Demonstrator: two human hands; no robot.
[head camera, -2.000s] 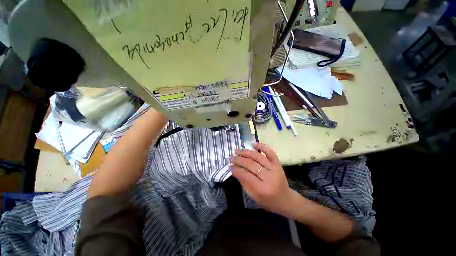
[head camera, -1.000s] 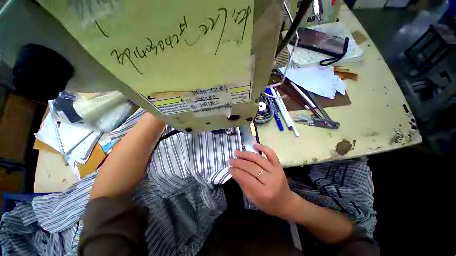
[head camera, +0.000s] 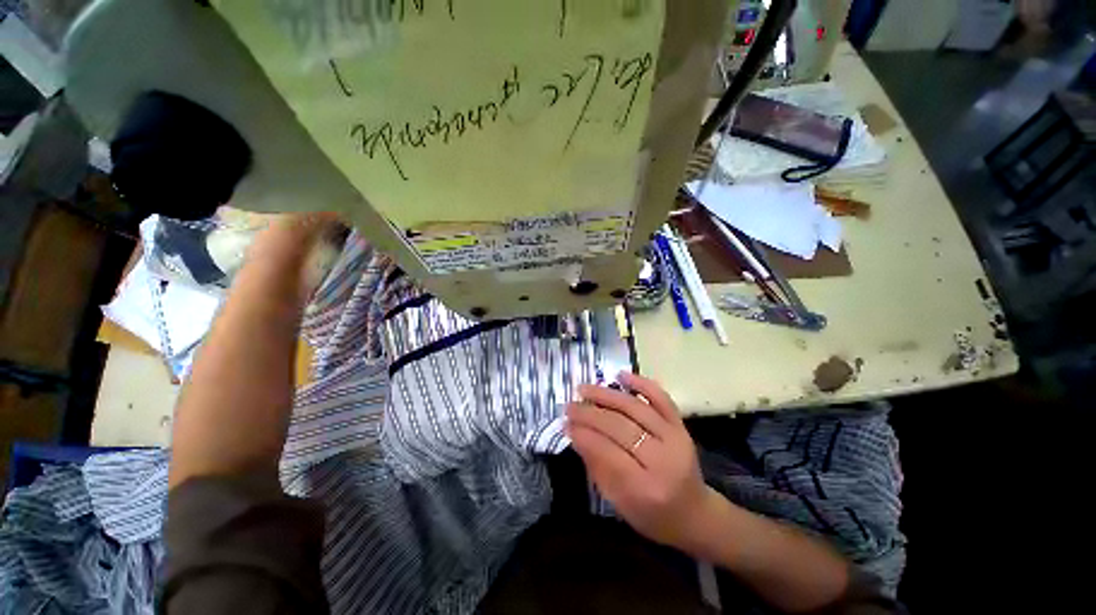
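Note:
A striped white-grey garment piece (head camera: 451, 415) with dark trim bands lies bunched under the sewing machine head (head camera: 505, 144) and hangs over my lap. My right hand (head camera: 637, 457), with a ring, holds the cloth's folded edge beside the shiny needle plate (head camera: 611, 342). Its thumb is hidden. My left hand (head camera: 315, 240) is blurred beyond the machine's left side, at the raised far part of the cloth, partly hidden by the casing. Its fingers cannot be made out. The needle area is mostly hidden under the head.
A black round knob (head camera: 180, 156) is left of the casing. Pens (head camera: 685, 288), metal scissors (head camera: 775, 312), papers and a dark strapped pouch (head camera: 787, 126) lie on the table's right side. Striped garments (head camera: 829, 481) hang at the right; more are heaped at lower left (head camera: 60, 529).
My left hand has moved left and away from the machine, and striped cloth with dark bands now shows beside it. My right hand has stayed at the folded edge. The view has shifted slightly.

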